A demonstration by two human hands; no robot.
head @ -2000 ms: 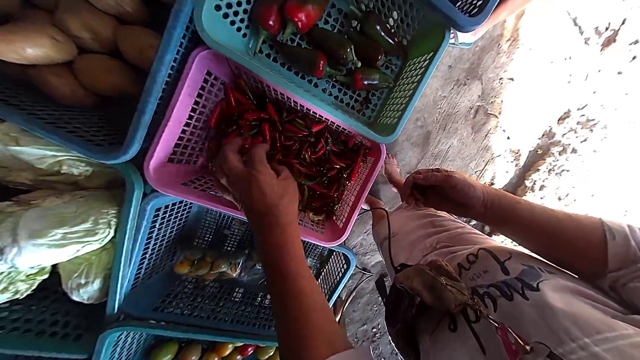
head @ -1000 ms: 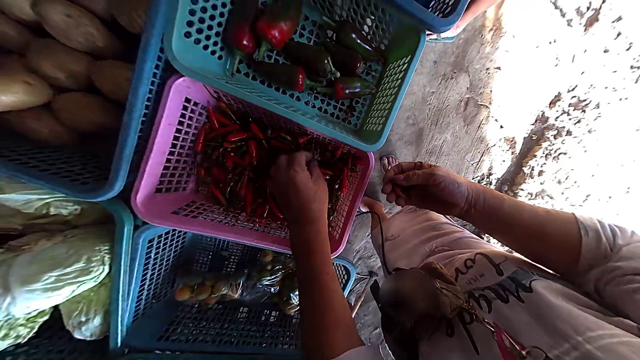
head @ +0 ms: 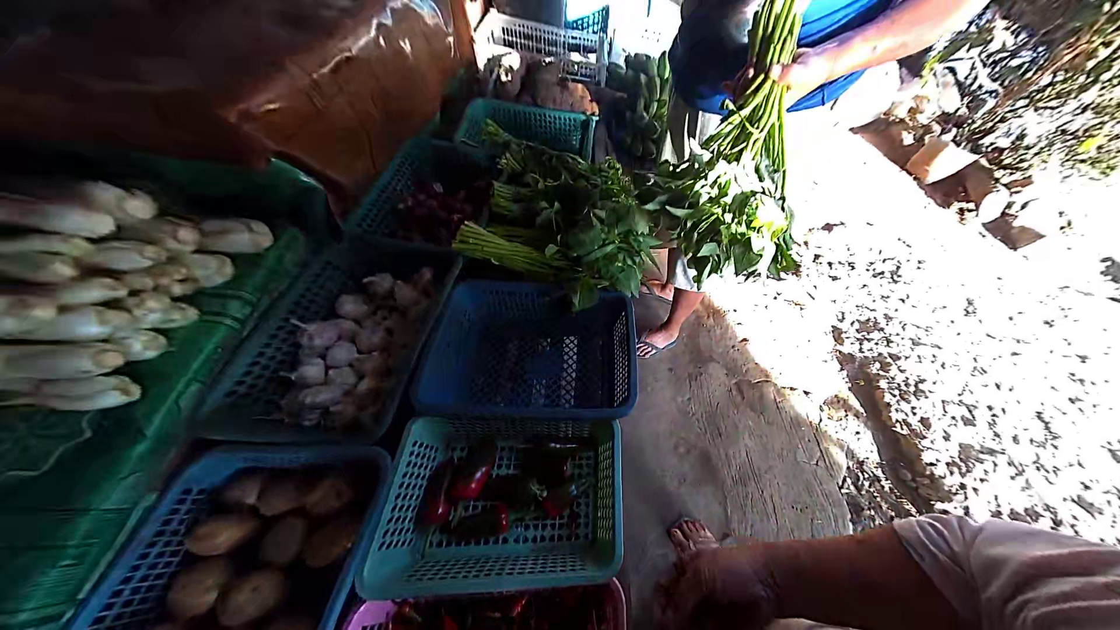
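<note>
My right hand (head: 722, 588) is low in the view, right of the baskets, above the concrete floor and partly over a bare foot (head: 691, 532). It is dark and blurred, so its fingers and anything in them cannot be made out. My left hand is out of view. Nearest on the left are a pink plastic basket (head: 618, 604) of small red chilies (head: 512, 607), cut off by the lower edge, and a teal basket (head: 490, 581) with larger red and dark green peppers (head: 473, 472).
Baskets hold brown potatoes (head: 219, 534) and garlic bulbs (head: 341, 354). A blue basket (head: 525, 412) stands beyond the peppers, near leafy greens (head: 604, 236). White radishes (head: 70, 306) lie left on green sheeting. Another person's hand (head: 801, 74) grips long-stemmed greens (head: 731, 210).
The view has swung far toward the baskets beyond. My left hand, earlier among the chilies in the pink basket, is out of sight. The other person and the leafy greens have come into view.
</note>
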